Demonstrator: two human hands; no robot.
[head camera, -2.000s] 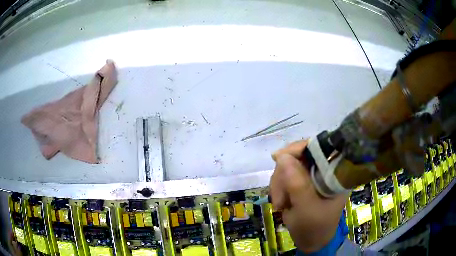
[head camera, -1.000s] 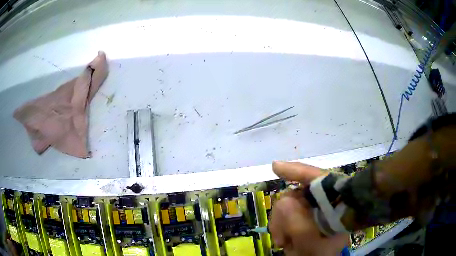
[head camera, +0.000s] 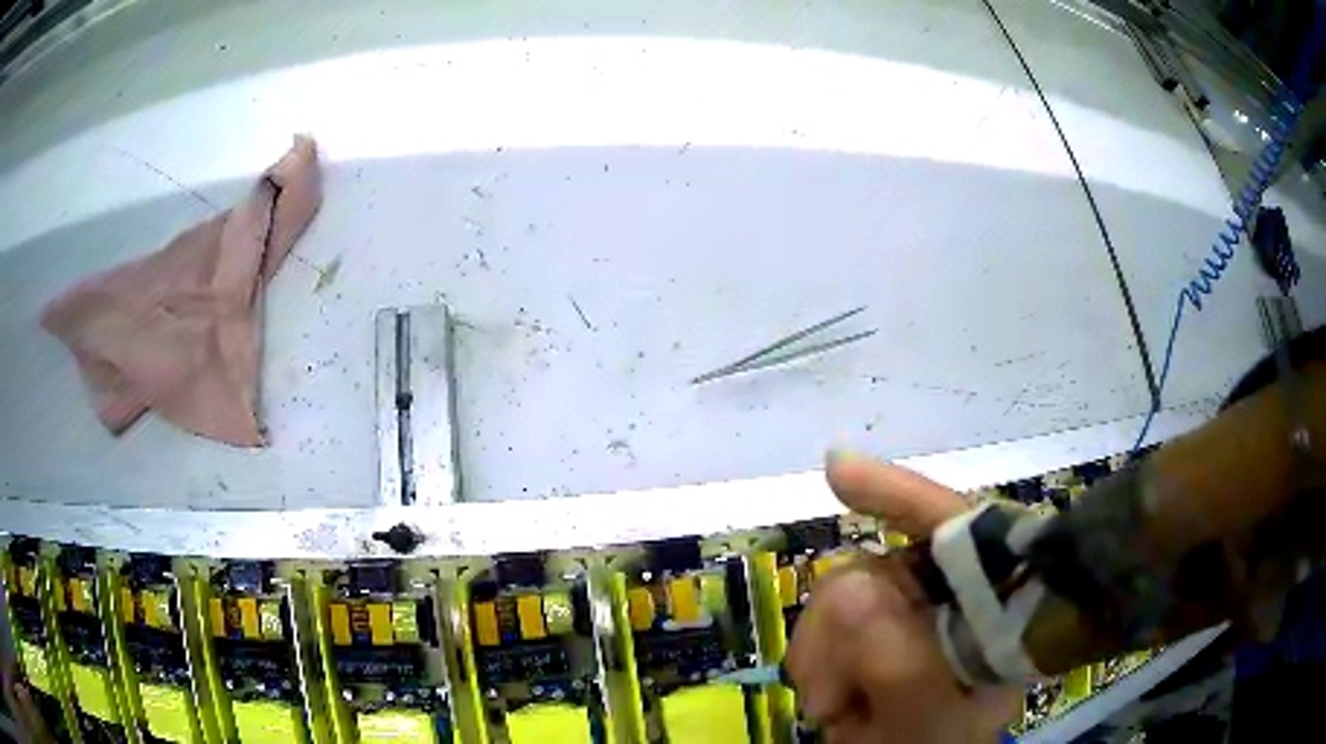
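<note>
My right hand is closed around the glue dispensing gun, a thick brown taped barrel with a white band, at the lower right. Its pale-blue nozzle tip points left over a power supply board, just above the yellow transformer. Whether the tip touches the board I cannot tell. The boards stand side by side with yellow-green dividers between them. The fingers hide part of the boards to the right. My left hand is not in view.
A pale metal rail runs behind the boards. A slotted metal bracket stands square to it. Tweezers and a crumpled pink cloth lie on the worktop. A dark line and a blue coiled cord are at the right.
Since two seconds ago, my right hand and the gun have moved down towards the near side. The nozzle tip has gone from beside the yellow-orange parts to near the transformer. The view has shifted slightly.
</note>
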